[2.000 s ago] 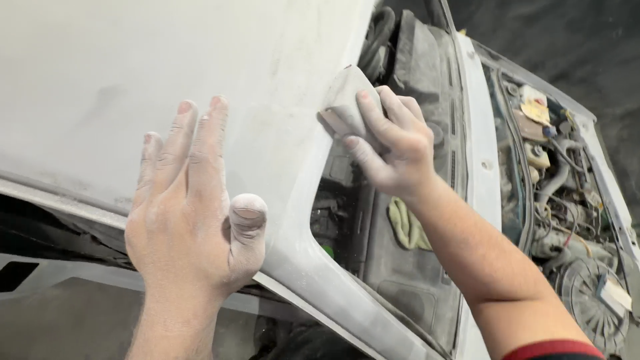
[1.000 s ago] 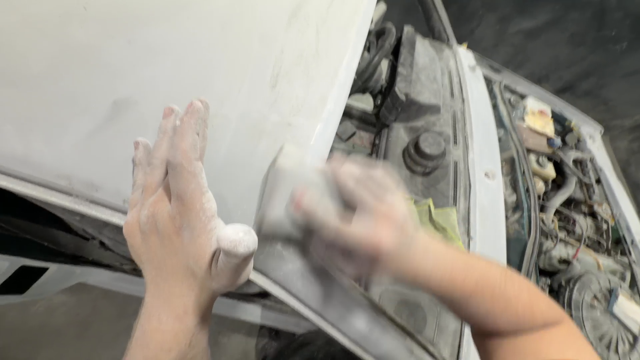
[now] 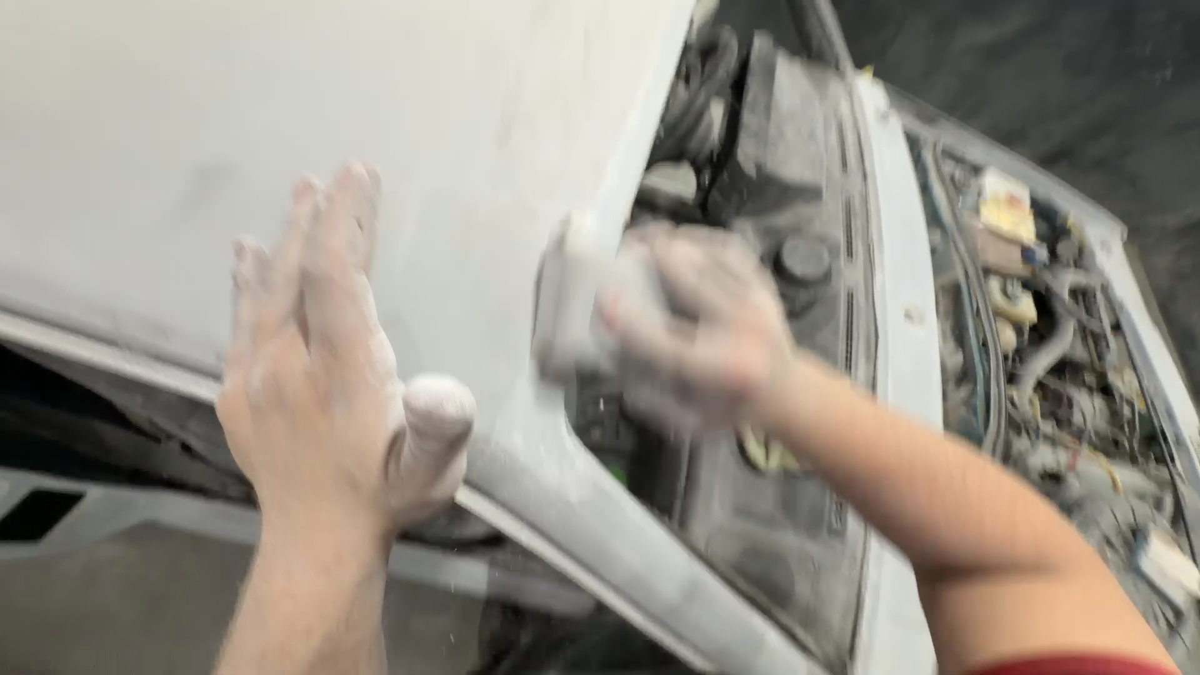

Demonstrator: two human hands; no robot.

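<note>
Dusty with pale powder, my left hand [image 3: 328, 356] is spread over the white roof panel of a car [image 3: 450, 122], near its side edge, holding nothing; whether the palm touches the panel I cannot tell. My right hand [image 3: 703, 328], blurred, grips a pale sanding block [image 3: 572, 300] at the roof's front corner, beside the windscreen opening. Just below the block, the windscreen pillar [image 3: 619, 534] runs down to the lower right. The block's underside is hidden.
Through the windscreen opening the dusty dashboard [image 3: 778, 122] shows, with a yellow-green cloth [image 3: 769, 450] partly behind my right forearm. An uncovered engine bay [image 3: 1059, 319] lies at the right, beyond the white cowl panel [image 3: 905, 309]. A door opening is at the lower left.
My right hand has moved the block from the roof's front edge down toward the pillar and then back up to the corner. My left hand stays in about the same place.
</note>
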